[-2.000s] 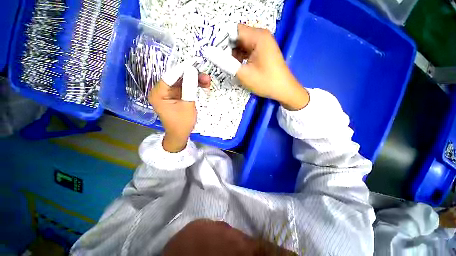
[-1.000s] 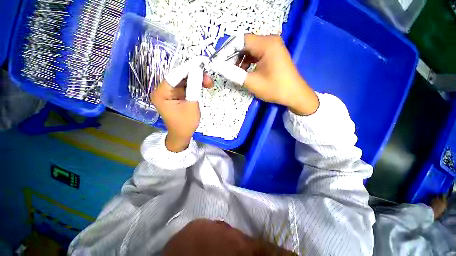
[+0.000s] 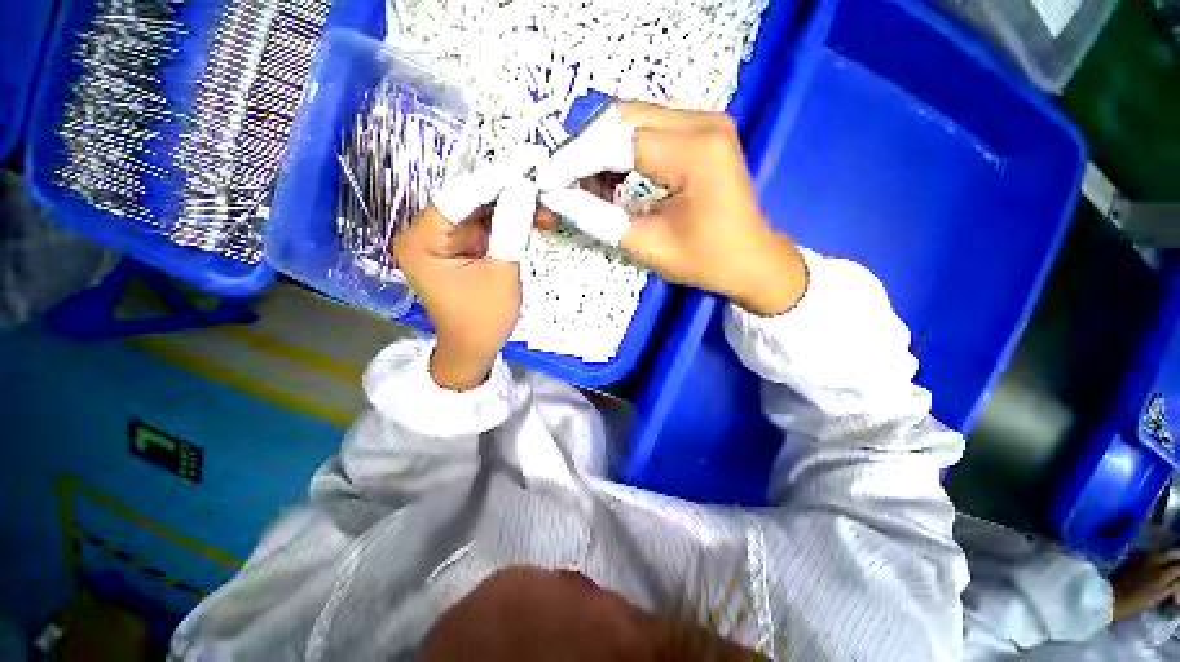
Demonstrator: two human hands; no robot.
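Observation:
My left hand (image 3: pixel 469 278), with white finger cots, pinches a thin part at its thumb and fingertip; the part is mostly hidden. My right hand (image 3: pixel 705 201) is closed, with small white pieces (image 3: pixel 641 192) showing inside its curled fingers. The fingertips of both hands meet over a blue tray (image 3: pixel 598 375) heaped with white plastic parts (image 3: pixel 569 304). A clear plastic box (image 3: pixel 300 220) of loose metal shafts (image 3: pixel 388 162) sits on this tray's near left corner, just left of my left hand.
Left, a blue tray (image 3: pixel 214 278) holds two columns of assembled pieces (image 3: pixel 246 123). Right, a large blue tray (image 3: pixel 906 194) lies under my right sleeve. A clear container (image 3: pixel 1042 32) stands at top right. Another person's hand (image 3: pixel 1145 585) shows at the lower right edge.
My right hand has moved slightly down and turned, its fingertips now against my left ones. The shaft seen at its fingers one second ago is hidden. The other person's hand shows more.

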